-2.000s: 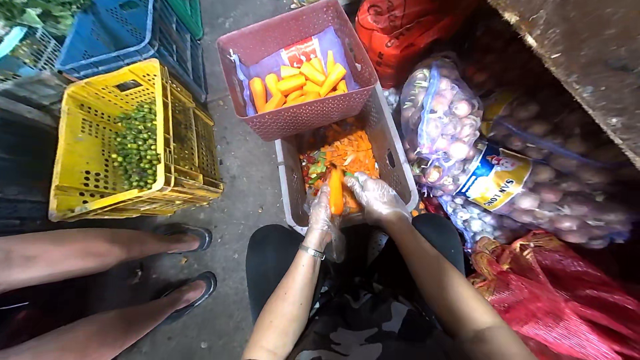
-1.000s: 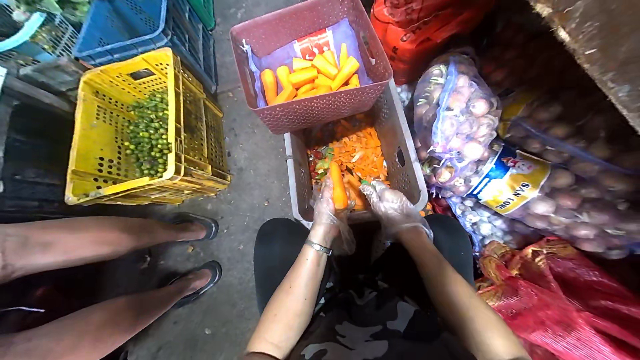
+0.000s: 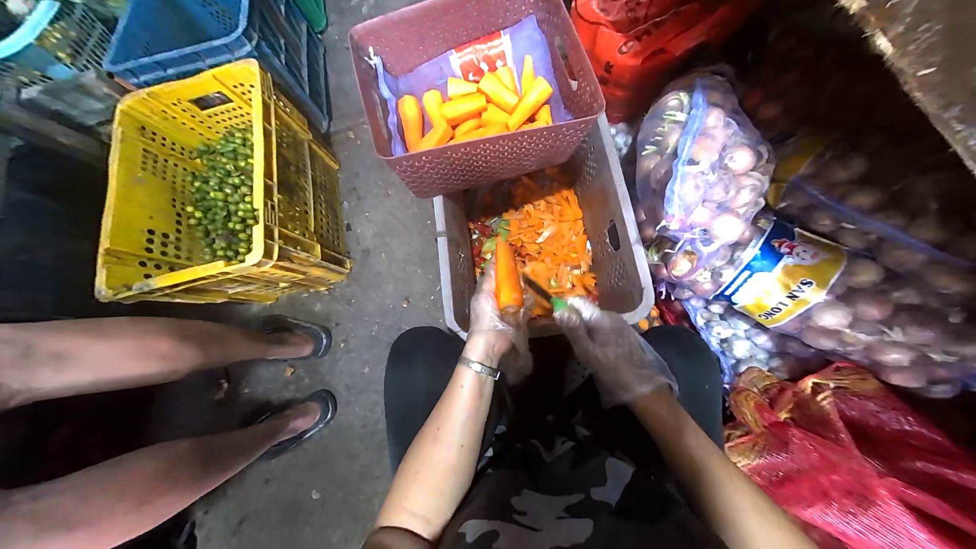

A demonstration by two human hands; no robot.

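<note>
My left hand [image 3: 494,316], in a clear plastic glove, grips a peeled carrot [image 3: 507,276] upright above the near end of a grey plastic crate [image 3: 631,267]. In my right hand [image 3: 610,347], also gloved, is a green-handled knife [image 3: 543,290], its dark blade beside the carrot; whether it is a knife or a peeler blade is hard to tell. Orange peelings [image 3: 560,236] and some green and red scraps lie in the crate. A maroon plastic basket [image 3: 488,164] rests on its far end, holding peeled carrots [image 3: 465,109] on a purple mesh sack.
Left stand a yellow crate [image 3: 263,259] of small green fruits [image 3: 225,194] and a blue crate [image 3: 183,74]. Another person's legs [image 3: 137,352] in flip-flops reach in from the left. Mesh sacks of onions [image 3: 709,168] and a red sack [image 3: 846,465] line the right side.
My right hand has drawn a little away from the carrot, and the blade shows between them. The left hand keeps its hold on the carrot.
</note>
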